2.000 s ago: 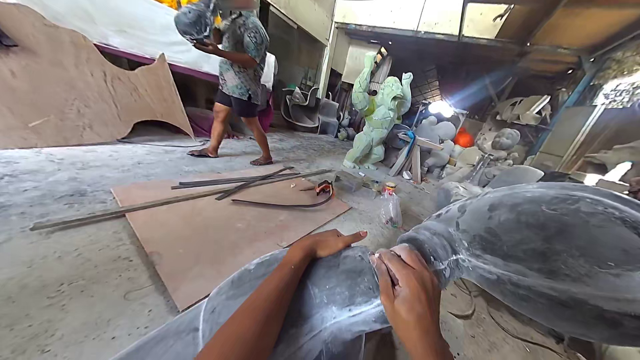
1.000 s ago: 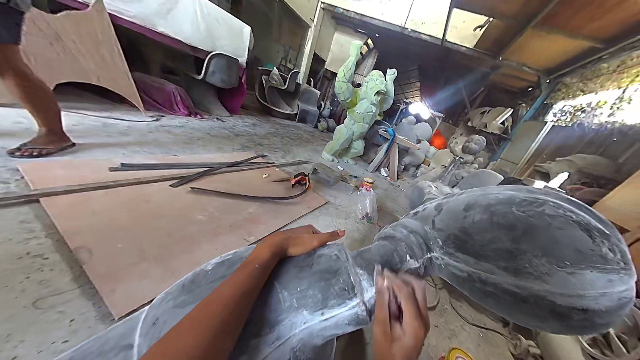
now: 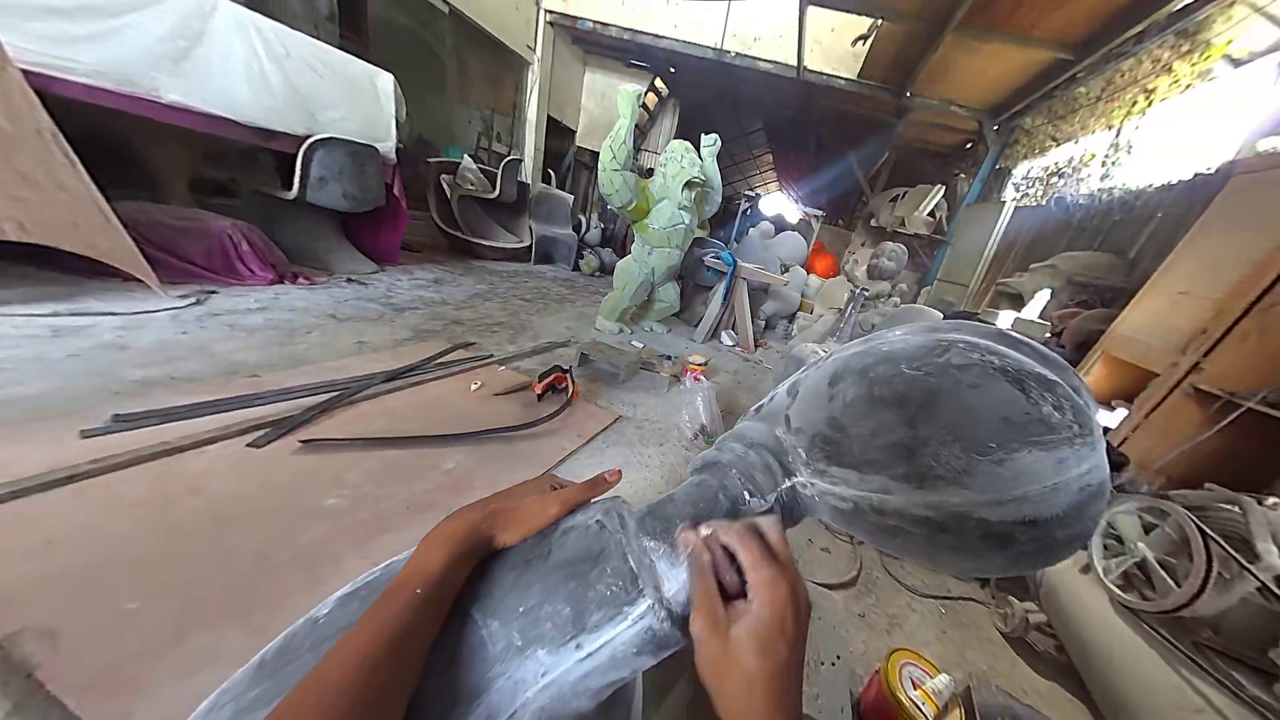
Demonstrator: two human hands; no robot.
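Observation:
A large dark grey sculpted form, dusted with white powder, lies across the lower view, with a bulbous end at the right and a narrow neck. My left hand rests on its broader part left of the neck, thumb out and palm down, holding nothing. My right hand is at the raised edge beside the neck, its fingers curled and pressed to the whitened surface. Something small and dark shows between those fingers, but whether it is a sanding piece I cannot tell.
A brown board on the floor bears dark strips and an orange-and-black tool. Beyond stand a plastic bag and a pale green gorilla sculpture. A red-and-yellow can and a pulley wheel are at lower right.
The person walking at the left has gone out of view. My right hand has stayed at the neck edge with its fingers shifting; my left hand remains on the form. The view has turned somewhat.

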